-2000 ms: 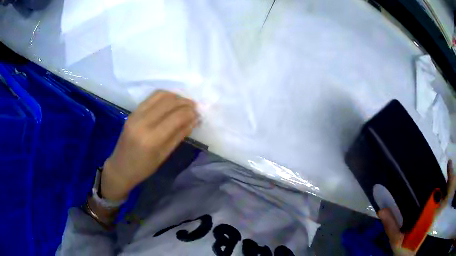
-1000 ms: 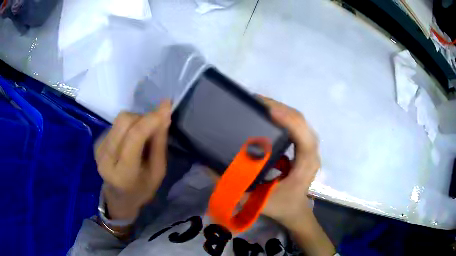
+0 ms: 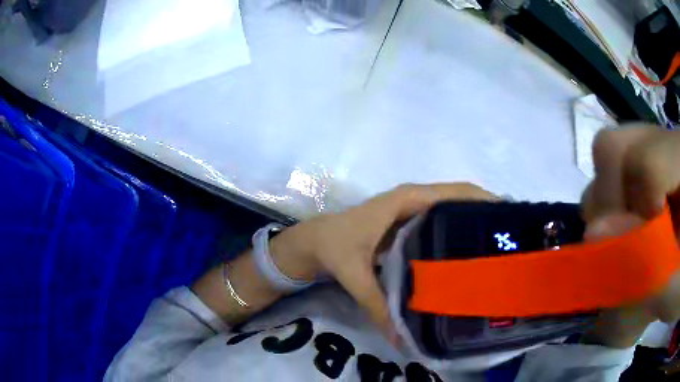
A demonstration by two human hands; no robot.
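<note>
The black power bank [image 3: 462,332] is held over the bench's near edge at the lower right, port panel up, its display [image 3: 505,241] lit with white digits. An orange carry strap [image 3: 514,283] crosses the panel. A thin translucent bag [image 3: 395,298] shows around its left end and lower side. My left hand [image 3: 365,242] grips the left end. My right hand [image 3: 630,186] is blurred at the right, its fingers at the unit's right end and on the strap; part of it is hidden by the strap.
White sheets [image 3: 171,45] lie on the film-covered bench [image 3: 298,112] at the upper left. Grey bagged things [image 3: 56,19] are at the top left. Crumpled white pieces [image 3: 589,134] lie at the right. Blue crates [image 3: 82,261] stand below left. Another orange-strapped unit [image 3: 660,45] is at the upper right.
My left hand has taken a bag and now grips the power bank's left end. The unit has moved right and turned, with its lit display now showing. My right hand has moved to its right end.
</note>
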